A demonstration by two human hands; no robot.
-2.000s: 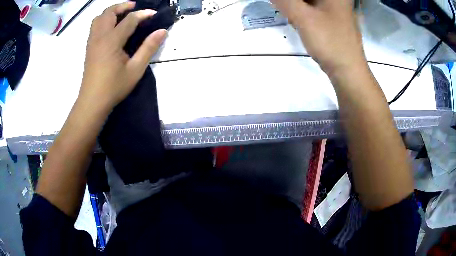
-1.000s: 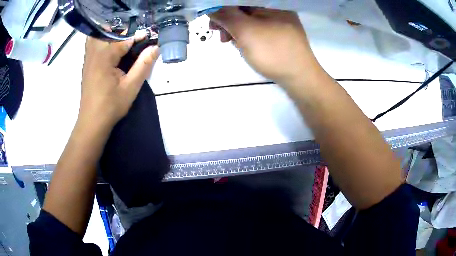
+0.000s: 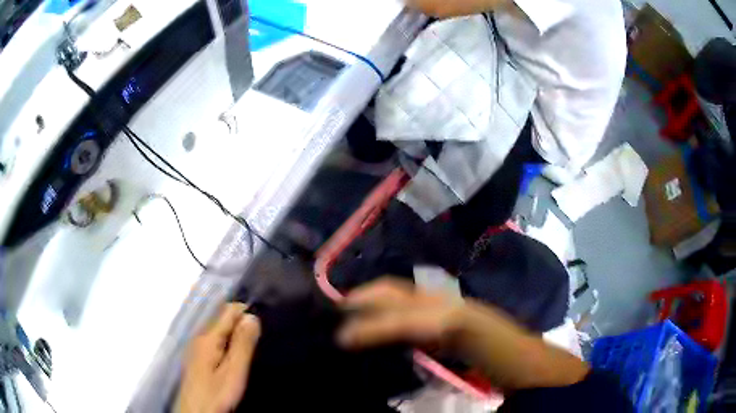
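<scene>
My left hand [image 3: 219, 359] is at the table's front edge, low in the picture, with finger and thumb closed at the edge of a black fabric piece [image 3: 294, 347]. The fabric blends with my dark clothing, so its outline is unclear. My right hand [image 3: 399, 319] is blurred, palm down with fingers extended, over the near part of a pinkish-red basket [image 3: 365, 219]. Nothing is visible in it. Dark pieces [image 3: 516, 274] and a small pale piece [image 3: 436, 280] lie in and beside the basket.
The white sewing machine table [image 3: 161, 282] with thin black cables [image 3: 173, 171] is at the left. White quilted fabric [image 3: 440, 81] and a person's forearm are at the top. A blue crate [image 3: 658, 363], a red basket [image 3: 690, 310] and scraps stand on the grey floor at right.
The view has swung right, away from the needle area. Both hands have left the machine head and are now at the table's front edge and over the basket.
</scene>
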